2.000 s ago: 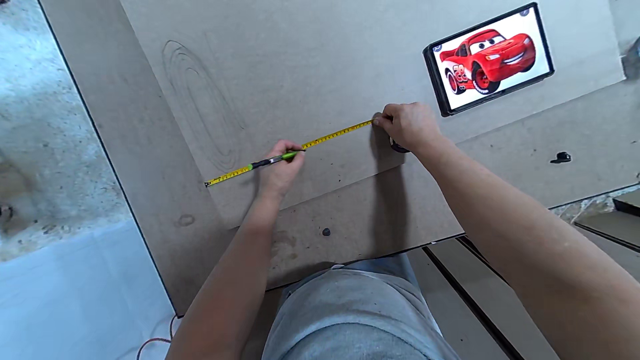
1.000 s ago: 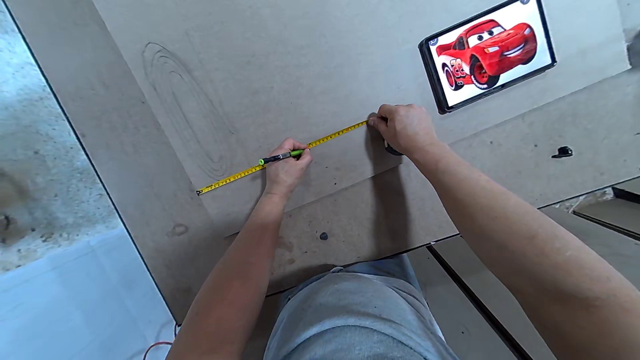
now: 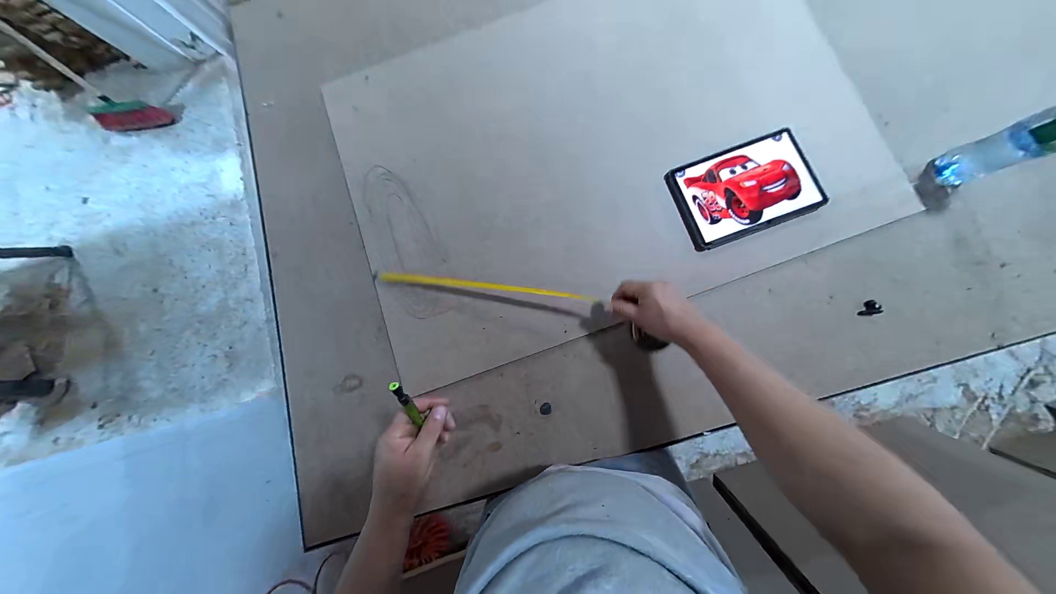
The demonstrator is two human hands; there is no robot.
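Note:
My right hand grips a dark tape measure case, mostly hidden under the hand. Its yellow blade stretches left to the side edge of a large thin board, with a shadow below it. My left hand holds a green and black marker or pencil just off the board's lower left corner. Looping pencil lines mark the board's left part. A tablet showing a red cartoon car lies on the board's right part.
The board lies on a larger brown sheet. A plastic bottle lies at the right, a small black object below it. A small dark piece is near the front edge. A broom stands on the floor at upper left.
My left hand has left the tape blade and moved toward the front edge, the marker still in it. The blade now lies at a different slant. The view has shifted widely.

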